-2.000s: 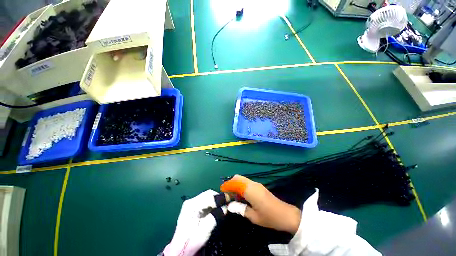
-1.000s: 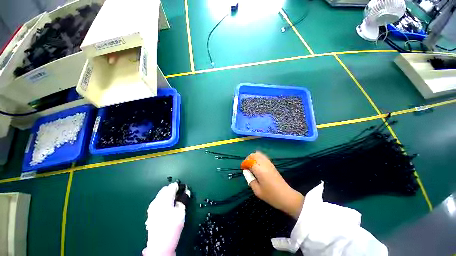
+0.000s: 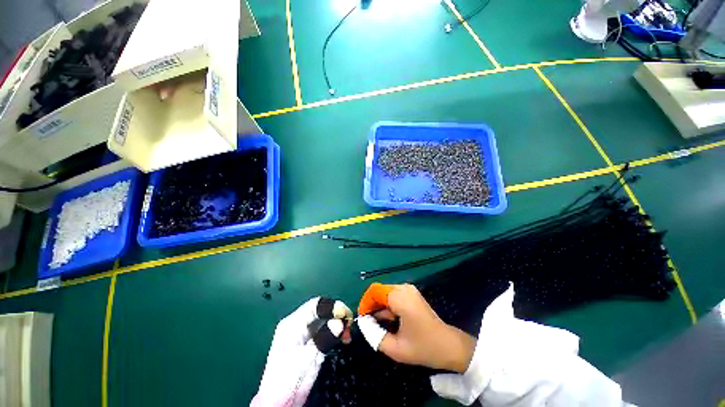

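Note:
My left hand, in a white glove with black fingertip cots, and my right hand, with an orange cot and a white one, meet fingertip to fingertip at the lower centre. The right fingers pinch the end of a black cable lead. The left fingertips are closed on something too small to make out. The bundle of black cable leads fans out to the right and below the hands. A few loose black plastic parts lie on the mat left of the hands.
A blue tray of metal parts stands beyond the hands. Blue trays of black parts and white parts stand left, below cream bins. A cream tray and a white fan are at upper right.
One second ago the hands were apart, the left at the loose black parts and the right at the cable ends. Now they are together at the lower centre. The view has shifted slightly.

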